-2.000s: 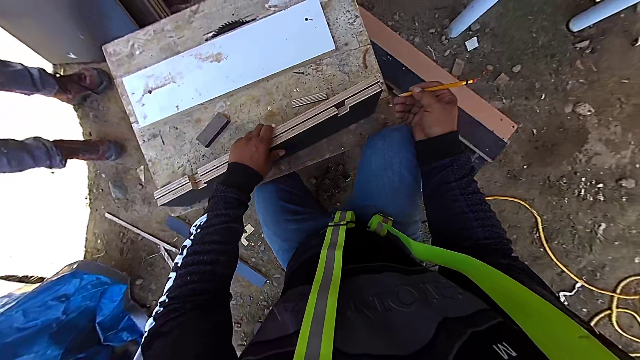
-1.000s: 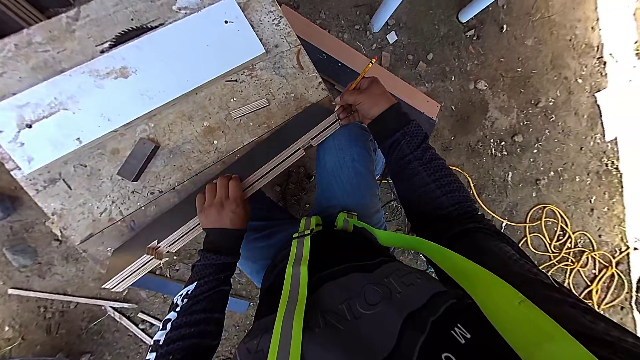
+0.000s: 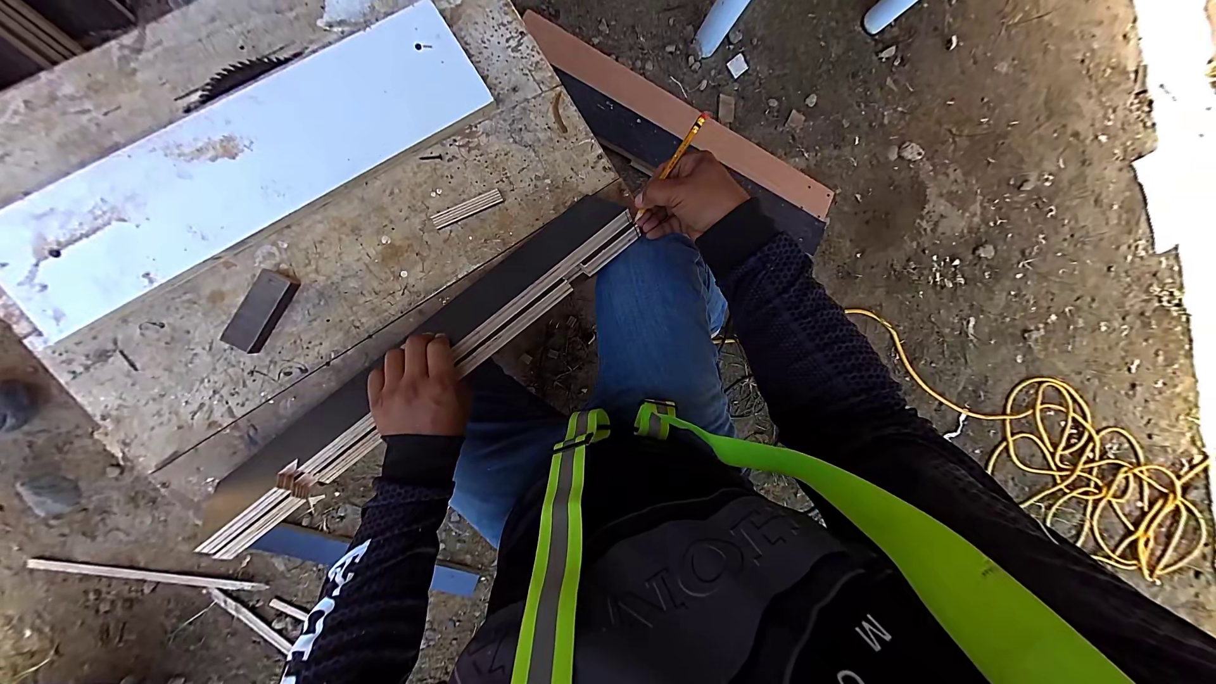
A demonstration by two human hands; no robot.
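My left hand grips dark-faced plywood strips, stacked with their layered edges facing me along the near side of the worktable. A notch cut in the edges shows left of that hand, with splintered wood standing in it. At the strips' far right end, my right hand holds a yellow pencil, its lower end down at the corner of the edges. Its fingertips are close to or on the strips; the exact contact is hidden. My knee is just below that end.
The worktable bears a long white board, a dark block, a small ribbed wood piece and part of a circular saw blade. A brown-edged panel lies beyond. Yellow cord and wood scraps lie on the ground.
The strips have tilted so that both layered edges face up more. My right hand has brought the pencil from a sideways hold to the strips' right end. The view has shifted; the other person's legs have left it.
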